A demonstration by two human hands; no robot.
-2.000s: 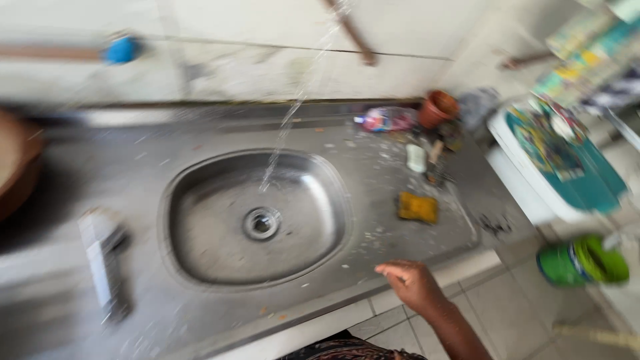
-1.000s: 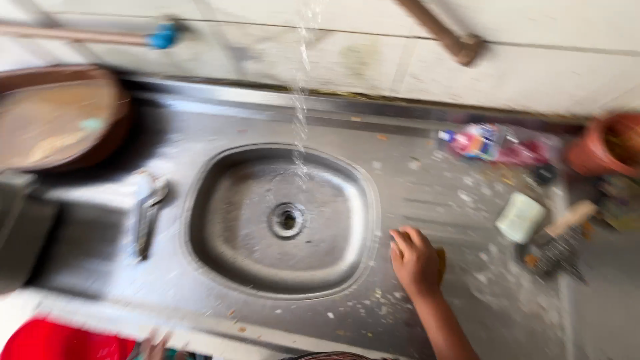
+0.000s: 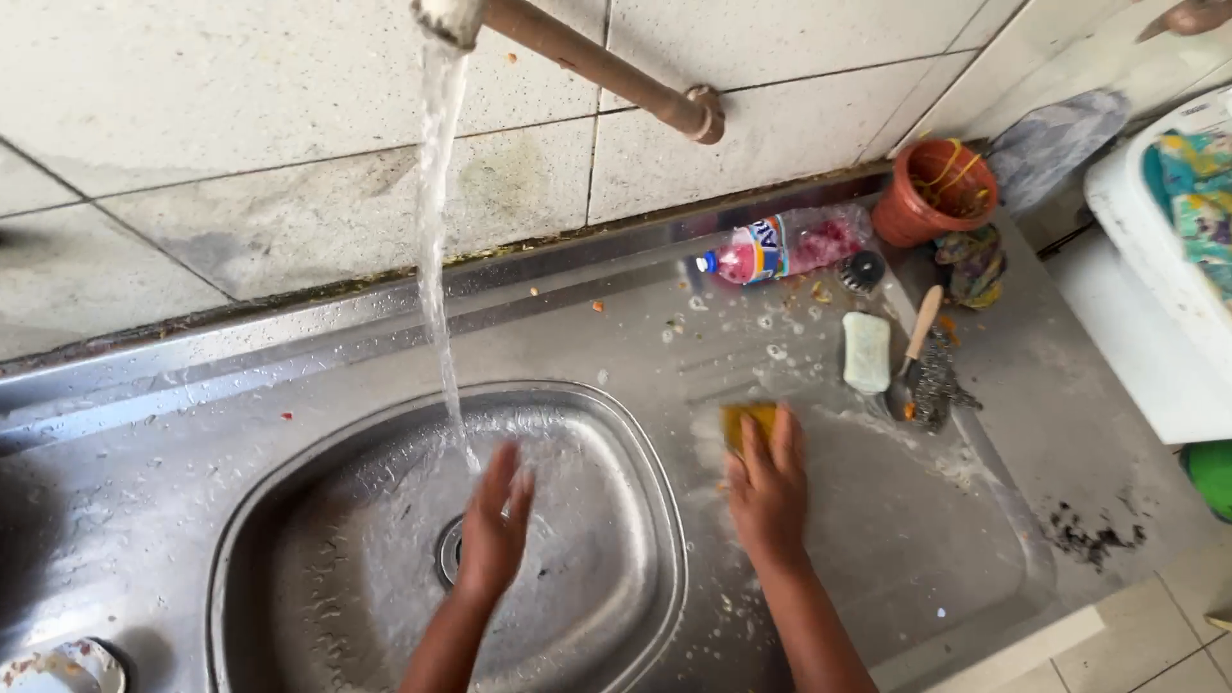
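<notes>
My left hand (image 3: pixel 496 525) is over the steel sink basin (image 3: pixel 587 539), fingers apart and holding nothing, just below the stream of running water (image 3: pixel 435 212). On the drainboard to the right of the basin, my right hand (image 3: pixel 770 481) has its fingers on a yellow sponge (image 3: pixel 746 425). Farther right lie a pale bar of soap (image 3: pixel 867 352), a spoon with a wooden handle (image 3: pixel 924 322) and a metal scouring pad (image 3: pixel 934 380). A plastic bottle with pink contents (image 3: pixel 789 245) lies on its side near the wall.
A reddish-brown pot (image 3: pixel 934 192) stands at the back right, with a crumpled cloth (image 3: pixel 970 265) and a small dark round brush or cap (image 3: pixel 860 271) by it. A brown pipe (image 3: pixel 597 67) juts along the wall. A food-stained dish (image 3: pixel 63 669) is at the lower left.
My left hand has come into view over the basin. My right hand is now farther forward on the drainboard, with the sponge under its fingers. The view has moved closer to the sink.
</notes>
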